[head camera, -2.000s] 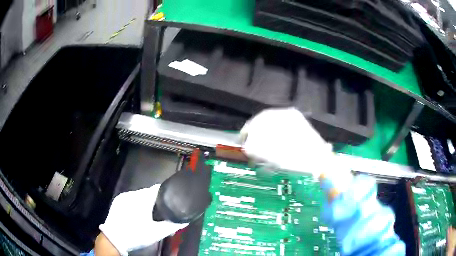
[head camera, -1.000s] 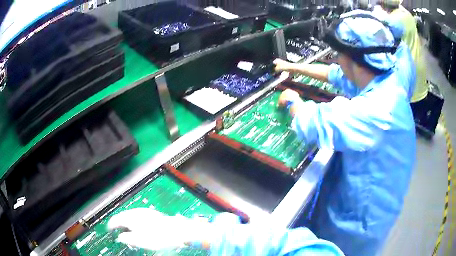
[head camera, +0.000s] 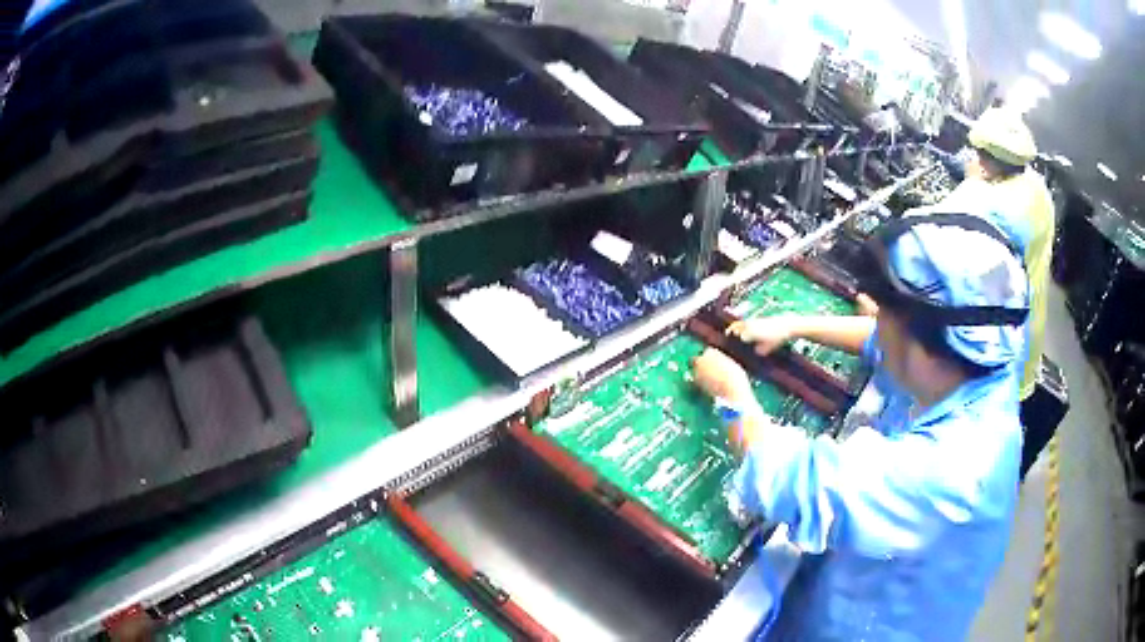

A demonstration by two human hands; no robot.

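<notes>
Neither of my hands is in the picture. The green printed circuit board [head camera: 339, 589] nearest to me lies at the bottom left, cut off by the lower edge. It sits in a carrier whose reddish-brown side bar [head camera: 458, 564] runs along its right side. Further along the line, a second green board [head camera: 647, 433] lies in its own carrier with a reddish-brown bar [head camera: 609, 495]. Bare metal bed [head camera: 540, 539] shows between the two carriers.
A person in blue [head camera: 904, 426] reaches over the second board; another in yellow [head camera: 1023, 226] is beyond. Black foam trays [head camera: 151, 414] lie on the green-matted shelves [head camera: 358, 332] at left. Bins of blue-purple parts [head camera: 465, 110] and a white component tray [head camera: 515, 329] stand alongside the silver rail [head camera: 440, 433].
My gloved hand and blue sleeve, over the nearest board a second ago, have left the picture. The view has turned right since the first frame, and the other person's hands have moved closer together.
</notes>
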